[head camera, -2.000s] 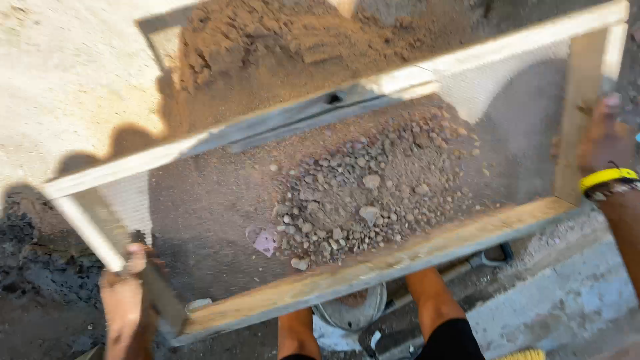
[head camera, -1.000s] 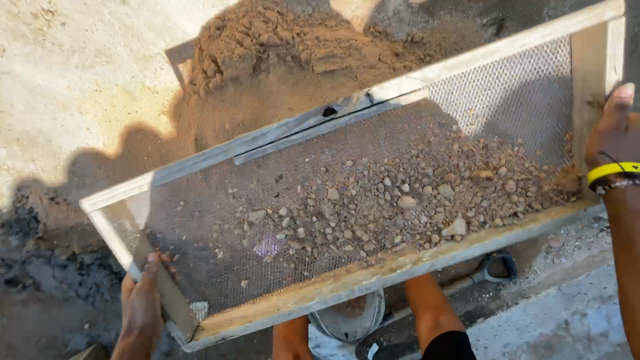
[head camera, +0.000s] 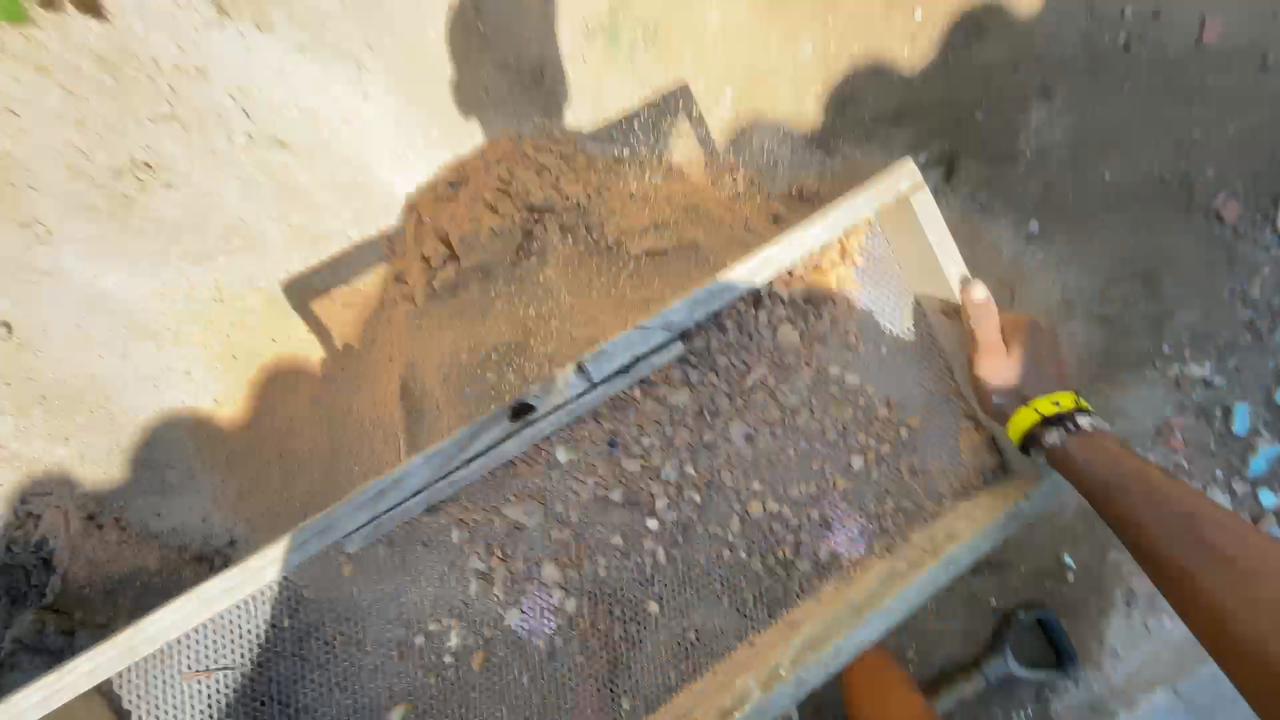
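Note:
A large rectangular sieve (head camera: 640, 345) with a wooden frame and wire mesh slants across the view, its right end higher than its left. Pebbles and coarse bits (head camera: 700, 450) lie on the mesh, thickest towards the right half, with pale purplish scraps among them. My right hand (head camera: 1000, 345), with a yellow wristband above it, grips the short right side of the frame, thumb on its edge. My left hand is outside the view, as is the sieve's left end. Past the long far side, a heap of brown sand (head camera: 540, 240) lies on the ground.
A dark D-shaped tool handle (head camera: 1040, 645) lies at the lower right, near part of a bare leg (head camera: 880, 685). Small rubble with blue pieces (head camera: 1262, 460) is scattered at the right edge. Dark muddy material (head camera: 30, 570) is at the far left. Shadows cross the concrete.
The sieve has swung to a steeper slant, and its left end and my left hand have left the view. The pebbles have shifted and spread over the mesh. The bucket no longer shows.

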